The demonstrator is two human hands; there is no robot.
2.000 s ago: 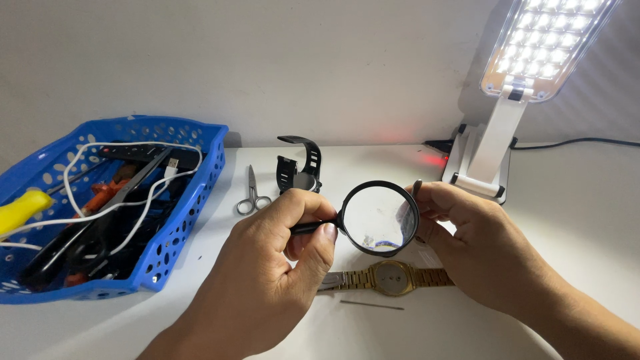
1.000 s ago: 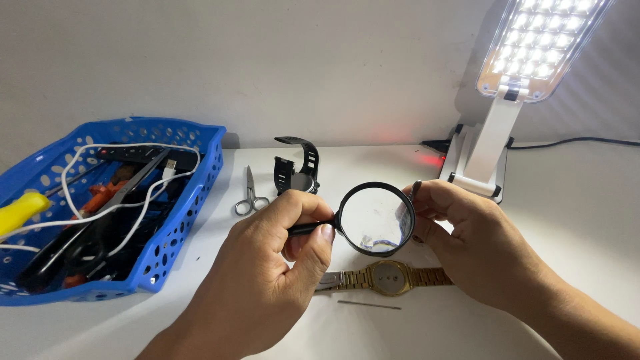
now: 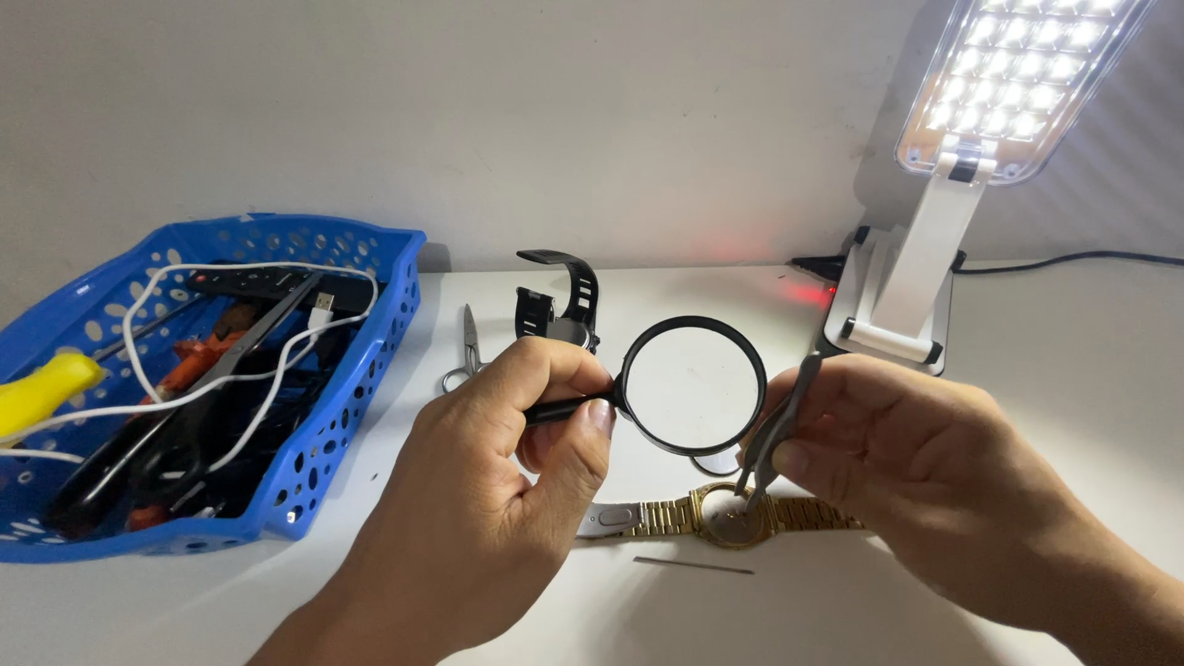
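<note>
My left hand (image 3: 504, 472) grips the black handle of a magnifying glass (image 3: 694, 387), its round lens upright at the middle. Between the thumb and fingers of my right hand (image 3: 888, 453) are grey metal tweezers (image 3: 782, 421), their tips pointing down over a gold-coloured wristwatch (image 3: 731, 516). The watch lies on the table with its metal bracelet spread to both sides. Just beyond it, partly behind the lens rim, is a round metal disc (image 3: 717, 462). A thin metal rod (image 3: 694, 564) lies on the near side of the watch.
A blue plastic basket (image 3: 351, 416) at the left holds a white USB cable, scissors, a remote control and a yellow-handled tool (image 3: 46, 393). Small scissors (image 3: 471, 342) and a black-strapped watch (image 3: 578, 296) lie behind my left hand. A lit LED lamp (image 3: 925, 250) stands at the back right.
My right hand has turned, and the tweezers now point down at the gold-coloured watch. The disc behind the lens rim has come into view. The magnifying glass has hardly moved.
</note>
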